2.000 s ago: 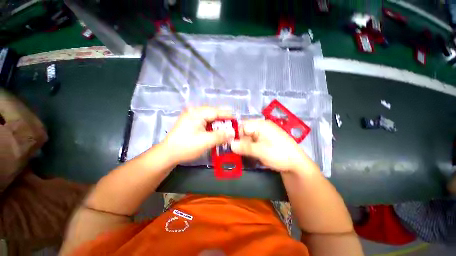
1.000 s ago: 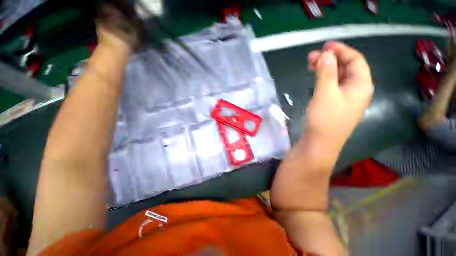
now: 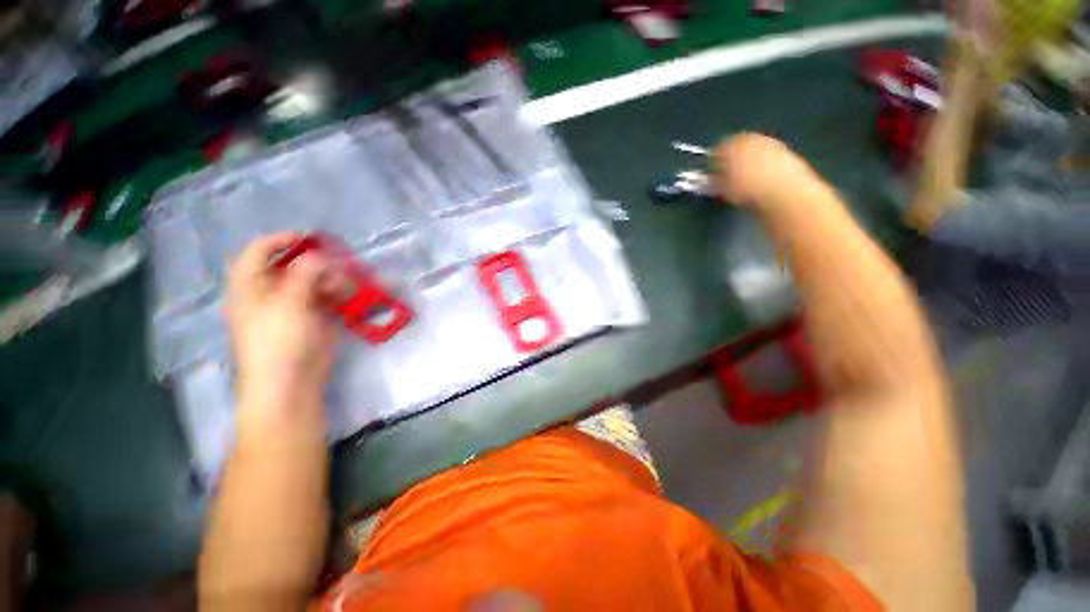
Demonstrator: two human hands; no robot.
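My left hand (image 3: 277, 293) is over the left part of the translucent grey tray (image 3: 454, 368) and holds a red shell (image 3: 373, 313) by its upper end, with the holed end pointing down to the right. A second red shell (image 3: 520, 301) lies on the tray to the right, its round hole nearest me. My right hand (image 3: 755, 170) is stretched out over the dark green worktop, right of the tray. Its fingertips are blurred beside small black and white parts (image 3: 684, 182); I cannot tell if it grips one.
The green belt with a pale rail (image 3: 729, 54) runs behind the tray, with red units (image 3: 227, 78) on it. A red part pile (image 3: 896, 96) lies at upper right, near another person's arm (image 3: 953, 132). A red frame shape (image 3: 771, 380) shows below the worktop edge.
My left hand has come back from the belt and now holds one of the red shells. My right hand has reached to the small parts. The view has shifted, and the picture is blurred.
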